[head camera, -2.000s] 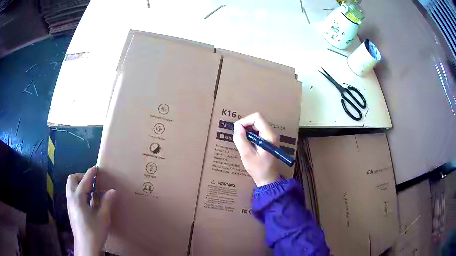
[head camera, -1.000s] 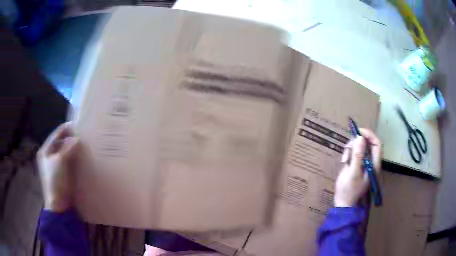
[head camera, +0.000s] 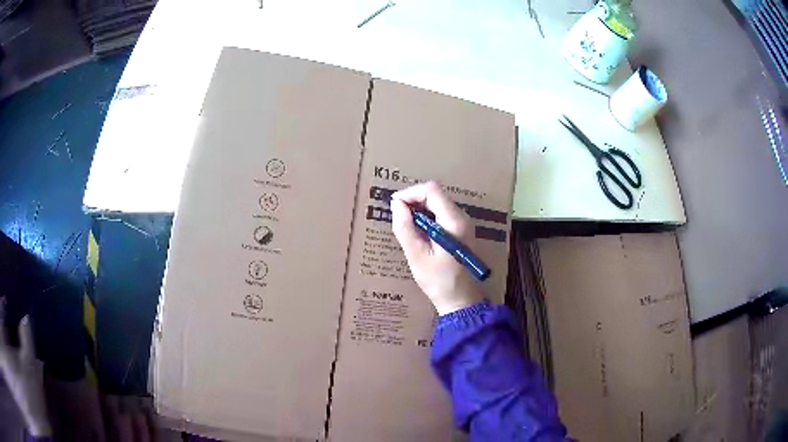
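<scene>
A brown flat carton (head camera: 276, 112) with "K16", two dark bars and a column of round icons lies partly on the white table in front of me. My right hand (head camera: 436, 246) holds a dark marker pen (head camera: 454, 248) over the dark bars. The pen's tip is hidden by my fingers. My left hand (head camera: 23, 371) is at the far left edge, partly cut off and dim, off the carton, with its fingers apart.
Black-handled scissors (head camera: 612, 168), a white roll (head camera: 639, 97) and a pale jar (head camera: 598, 41) are on the white table (head camera: 138, 155) at the right. More flat cartons (head camera: 613, 328) lie at the lower right. Another carton stack (head camera: 117, 22) is at the upper left.
My left hand held a carton a second ago and is now away at the left edge. My right hand and pen have moved back over the bars of a carton lying flat.
</scene>
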